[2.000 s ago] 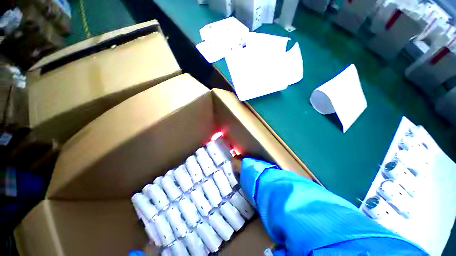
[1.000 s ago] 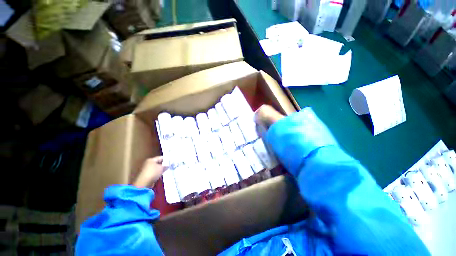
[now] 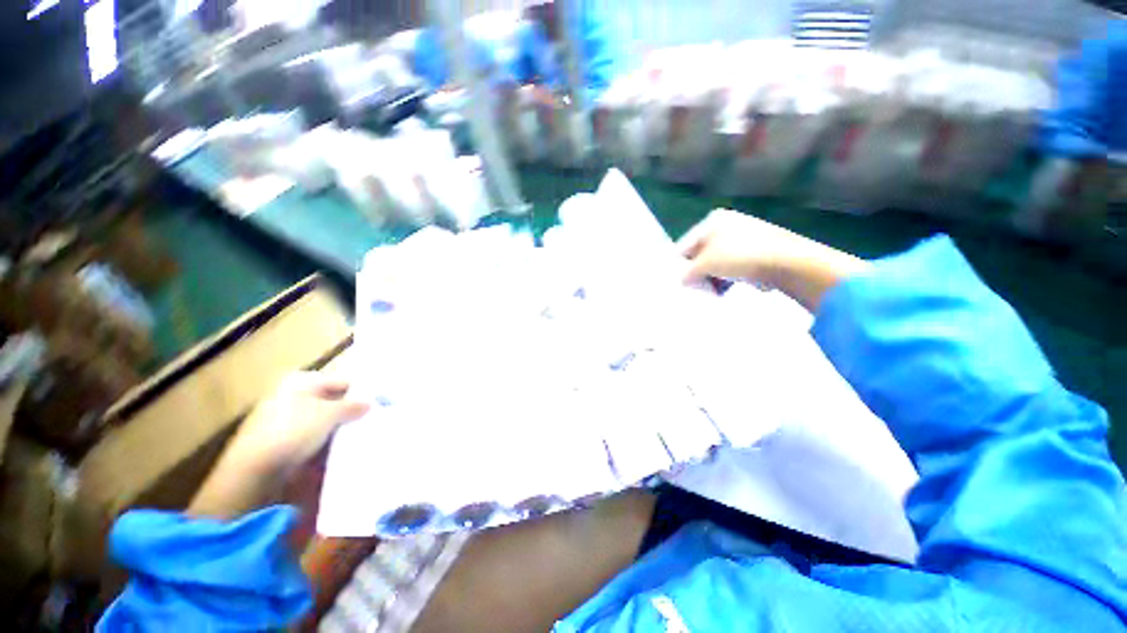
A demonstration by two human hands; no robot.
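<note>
My left hand [image 3: 287,435] and my right hand [image 3: 769,257] grip the opposite side edges of a white sheet bearing rows of white cylindrical units [image 3: 519,371]. The load is above the carton and the bench edge, overexposed and slightly blurred. Round dark ends of several units show along its near edge. Another white sheet [image 3: 822,476] shows below it at the right; whether it touches the load I cannot tell. More white units [image 3: 393,586] lie below in the open brown carton [image 3: 525,571], mostly hidden by the load.
Another brown carton [image 3: 229,371] stands at the left. The green bench [image 3: 303,233] runs behind the load, with rows of whitish boxes [image 3: 853,142] across it. People in blue clothes [image 3: 544,47] are at the far side. Brown cartons [image 3: 118,278] lie far left, blurred.
Both hands have lifted the sheet of units up out of the carton, gripping its sides. The head view has tilted up, showing the far side of the bench.
</note>
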